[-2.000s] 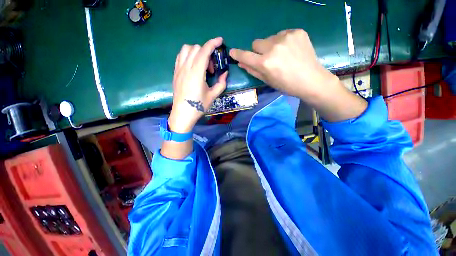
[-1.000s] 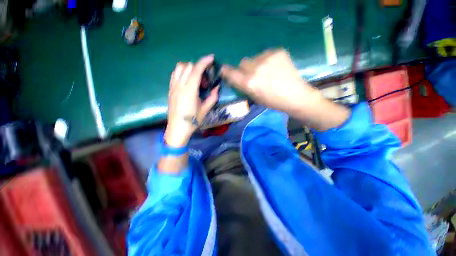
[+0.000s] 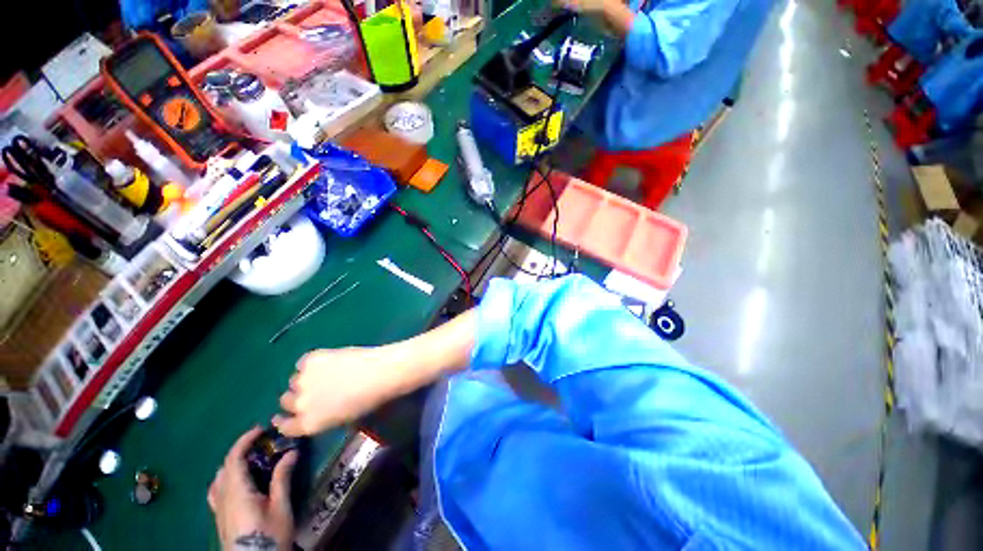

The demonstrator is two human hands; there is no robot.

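Observation:
My left hand [image 3: 250, 497] is at the lower left, its thumb and fingers around a small black rounded device housing [image 3: 265, 450]. My right hand [image 3: 334, 390] is just above it with curled fingers, its fingertips at the housing's upper edge. Whether it holds a tool is hidden. Metal tweezers [image 3: 313, 309] lie on the green mat [image 3: 372, 323] beyond my right hand. A small round board assembly [image 3: 146, 486] lies on the mat to the left.
A parts rack [image 3: 162, 312] curves along the back left, with a white tub [image 3: 282, 258], blue bag [image 3: 350, 192] and multimeter [image 3: 167, 99]. A white strip [image 3: 405, 276], wires and red tray [image 3: 604, 228] are to the right. Another person [image 3: 668, 75] is beyond.
The view has swung right and up, showing the rack, aisle and other people. My hands now appear at the lower left. The housing stays in my left hand.

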